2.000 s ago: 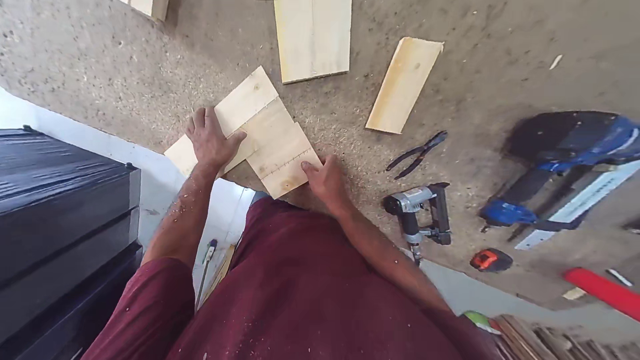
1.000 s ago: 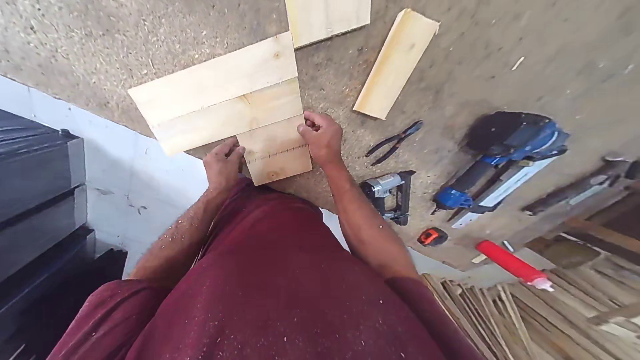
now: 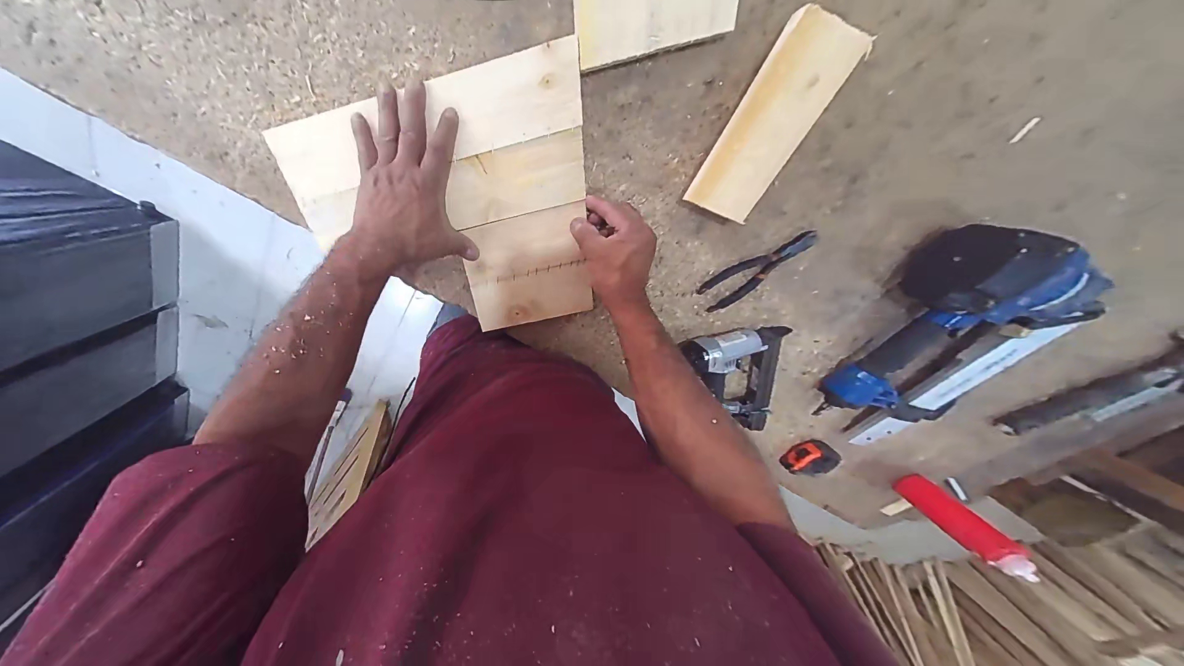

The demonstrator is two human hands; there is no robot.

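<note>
Several pale wooden boards (image 3: 518,176) lie edge to edge near the front edge of the work surface. My left hand (image 3: 402,176) rests palm down across them with its fingers spread. At their right edge, my right hand (image 3: 618,245) grips the narrower lower board piece (image 3: 532,291) between curled fingers and thumb; this piece bears a row of short dark marks. Another board (image 3: 657,28) touches or nearly touches the top right corner. Farther right, a separate wooden piece (image 3: 777,116) lies at a slant.
Pliers (image 3: 758,270), a silver and black pneumatic stapler (image 3: 740,370), a tape measure (image 3: 809,457) and a blue nail gun (image 3: 953,333) lie to the right. Beyond them are a red bottle (image 3: 962,523) and a caulking gun (image 3: 1091,402). Wood strips (image 3: 1082,592) fill the lower right.
The left boards have turned and now lie lined up with the lower piece. My left hand has moved from the lower left edge onto the boards. My right hand remains at the right edge.
</note>
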